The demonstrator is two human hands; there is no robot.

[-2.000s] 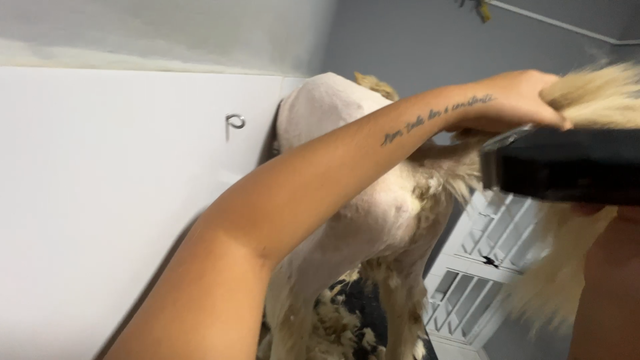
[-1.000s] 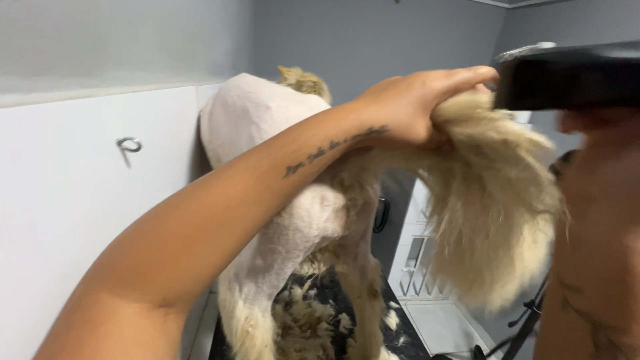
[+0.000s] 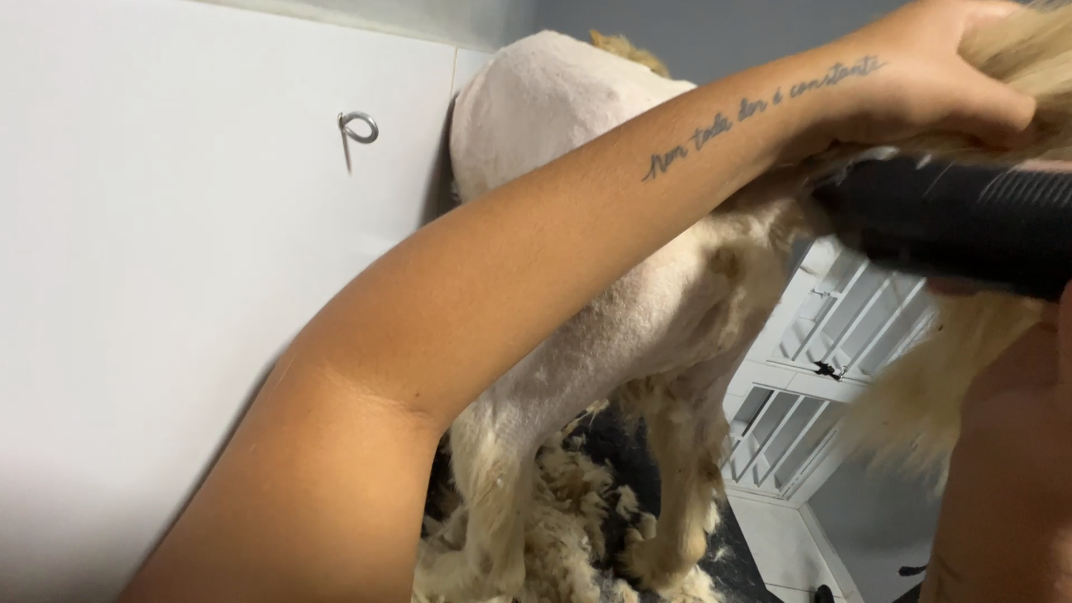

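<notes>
A dog (image 3: 553, 109) with a close-shaved body stands on a black table top, its rear toward me. My left hand (image 3: 946, 75) reaches across from the left and grips the dog's long-haired tail (image 3: 1030, 50) at the upper right. Just below that hand, a black hair clipper (image 3: 955, 218) lies with its head against the base of the tail. My right hand (image 3: 1057, 335) is under the clipper at the right edge, mostly cut off and shaded, holding it. Long fur hangs beneath the clipper.
Loose clipped fur (image 3: 561, 511) covers part of the black table (image 3: 745, 553) around the dog's legs. A white wall panel (image 3: 167, 251) with a metal hook (image 3: 360, 127) stands at the left. White barred cage doors (image 3: 787, 435) are lower down, behind the table.
The clipper has gone from above the left hand's fingers to below the hand, at the tail's base. The left hand still grips the tail. The view has shifted.
</notes>
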